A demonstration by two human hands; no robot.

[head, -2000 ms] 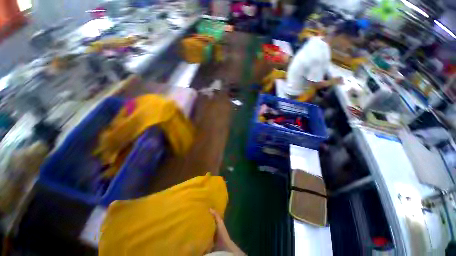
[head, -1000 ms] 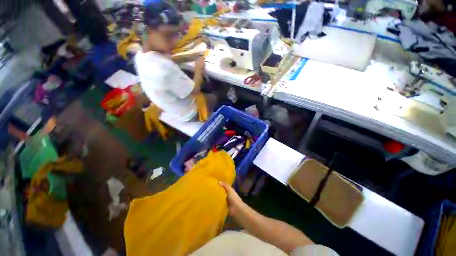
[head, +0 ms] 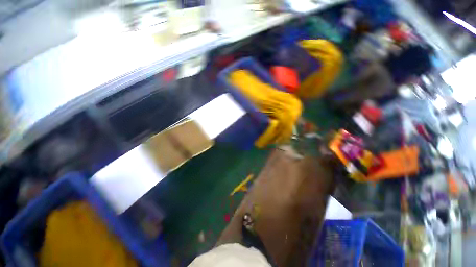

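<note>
Mustard-yellow fabric (head: 83, 237) shows in or over a blue crate (head: 78, 182) at the lower left, cut off by the bottom edge and blurred. Whether a hand is on it cannot be told. A rounded cream shape (head: 229, 256), perhaps my clothing, is at the bottom middle. Neither my left hand nor my right hand shows.
A white bench (head: 128, 180) with a tan pad (head: 179, 145) runs from the crate to another crate (head: 245, 130) heaped with mustard fabric. A blue crate (head: 342, 237) stands lower right. Green and brown floor lies between. A white table (head: 99, 62) is upper left.
The view has swung strongly round and is blurred. The hand and forearm with the mustard panel, seen one second ago, no longer show. The mixed-content crate and seated person have left the picture.
</note>
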